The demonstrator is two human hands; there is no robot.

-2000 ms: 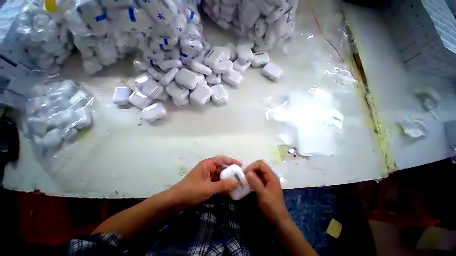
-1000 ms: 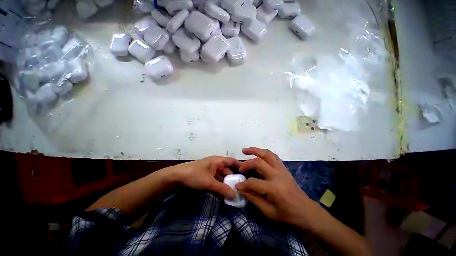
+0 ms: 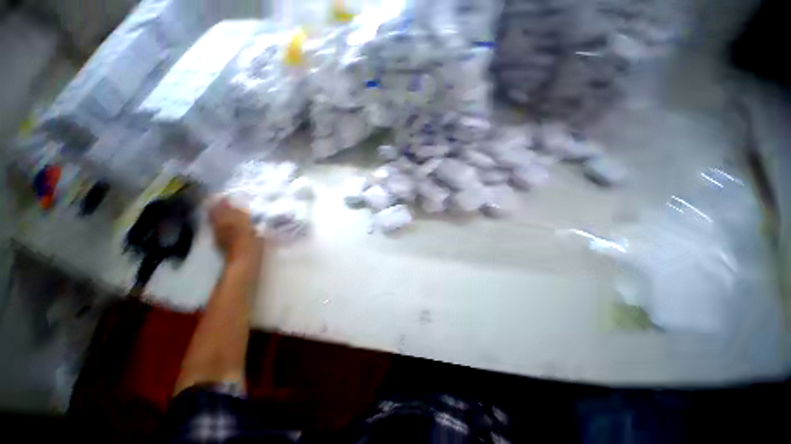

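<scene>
The frame is blurred. My left hand (image 3: 232,227) reaches to the left part of the table, at the near left side of the small clear bag of white cases (image 3: 276,198). Whether its fingers hold anything cannot be told. A loose pile of white earbud charging cases (image 3: 460,180) lies to the right of the small bag. My right hand is not in view.
Large clear bags of cases (image 3: 382,87) stand at the back. White cartons (image 3: 201,68) are at the back left. A black corded device (image 3: 162,230) lies left of my hand. A heap of film sleeves (image 3: 694,282) lies at right on the white table (image 3: 486,325).
The view has swung left. My left hand has left the case held over my lap and moved out to the small bag at left. My right hand and the held case have gone from view.
</scene>
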